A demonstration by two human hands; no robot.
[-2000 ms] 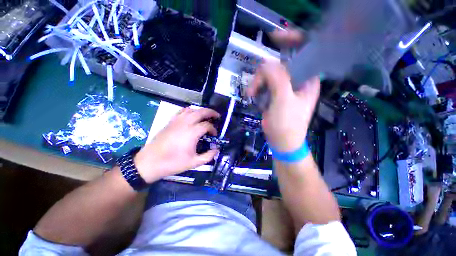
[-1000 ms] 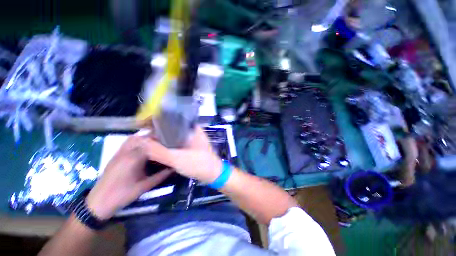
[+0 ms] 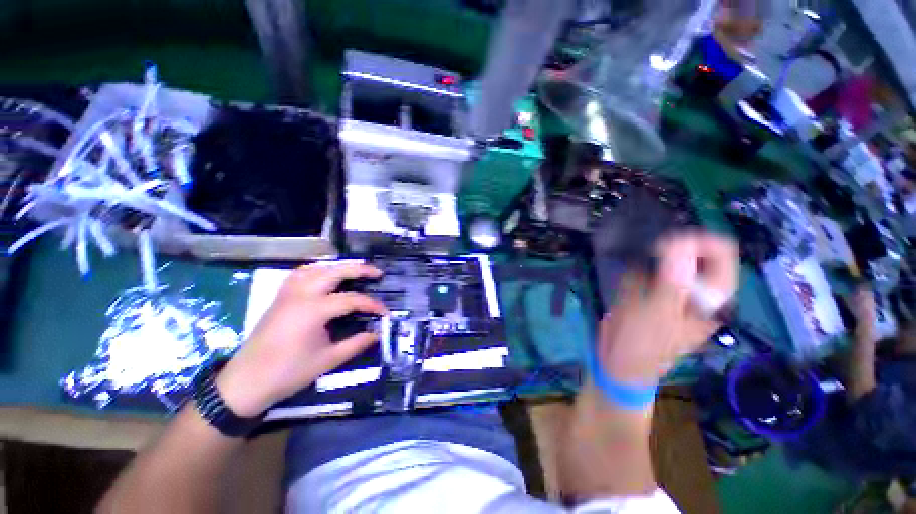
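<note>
The assembly jig (image 3: 407, 341) lies on the black-and-white board (image 3: 490, 296) in front of me. My left hand (image 3: 311, 326) rests at the jig's left side, its fingers around a small black part at the jig's edge; most of that part is hidden. My right hand (image 3: 675, 291) is blurred, raised to the right near the black parts tray. Its fingers are curled, and I cannot tell whether they hold anything. The electric screwdriver is not clearly seen; a blurred grey shape (image 3: 517, 65) hangs behind the jig.
A screw feeder (image 3: 402, 166) stands behind the jig, a green box (image 3: 502, 166) beside it. Left are a box rim (image 3: 271, 247) around black parts, white strips (image 3: 110, 181) and a glittering pile (image 3: 156, 341). A blue tub (image 3: 771, 397) is at right; another person's arm (image 3: 862, 341) shows there.
My right hand has left the grey screwdriver and the jig and moved right. The screwdriver with its yellow cord is gone from over the jig. My left hand stays at the jig.
</note>
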